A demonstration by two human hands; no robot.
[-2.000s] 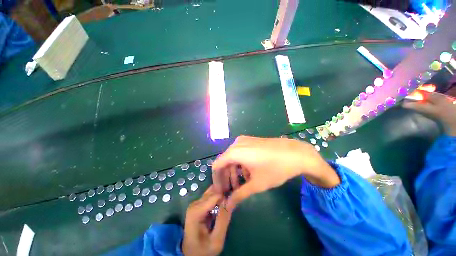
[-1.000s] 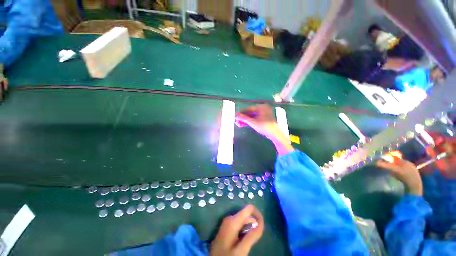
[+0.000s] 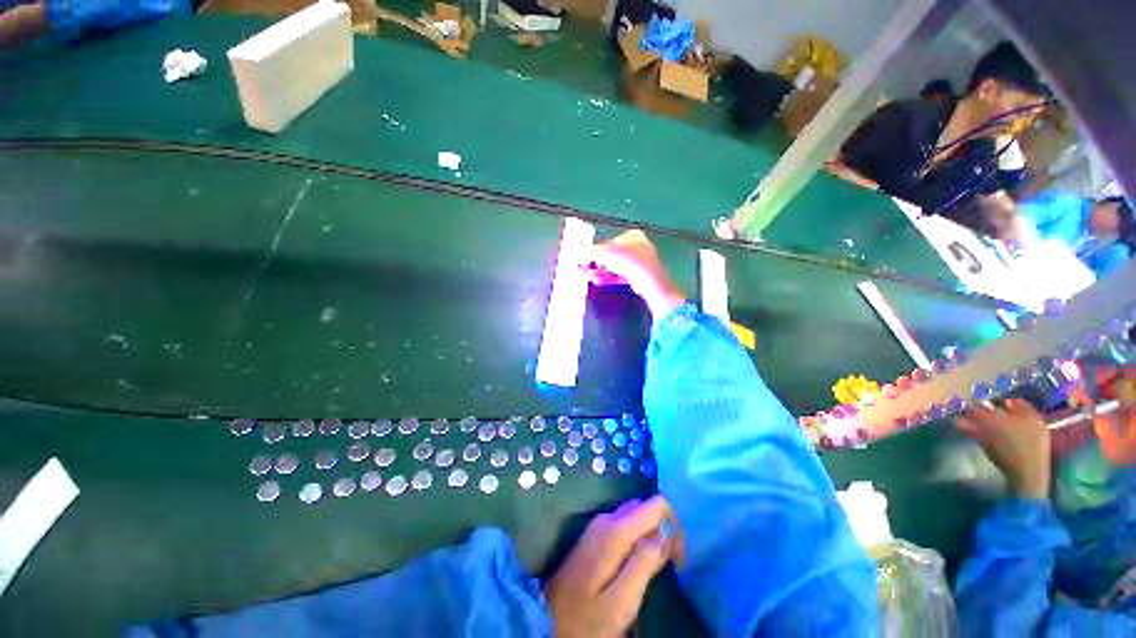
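Observation:
My right hand (image 3: 629, 266) reaches over the belt, fingertips at the right edge of a glowing white light strip (image 3: 567, 305). Whether it grips the strip or a small piece is hidden by fingers and glare. My left hand (image 3: 610, 561) is low near the centre, fingers curled around a small silvery piece (image 3: 664, 530), mostly hidden. Small silver discs (image 3: 424, 454) lie in staggered rows on the near green surface, left of my right sleeve. A second white strip (image 3: 714, 284) lies right of my right hand, its lower part behind my sleeve.
A steel upright (image 3: 997, 380) lined with discs slants at right, beside another person's hands (image 3: 1015, 442). A clear bag (image 3: 916, 586) and white crumpled paper (image 3: 863, 511) lie right of my sleeve. A white block (image 3: 293, 69) stands far left. A plain post (image 3: 822, 131) stands behind.
The view has shifted. My right hand has left my left hand and reached forward to the glowing strip. My left hand stays low with the small piece. A person at far right is now clearer.

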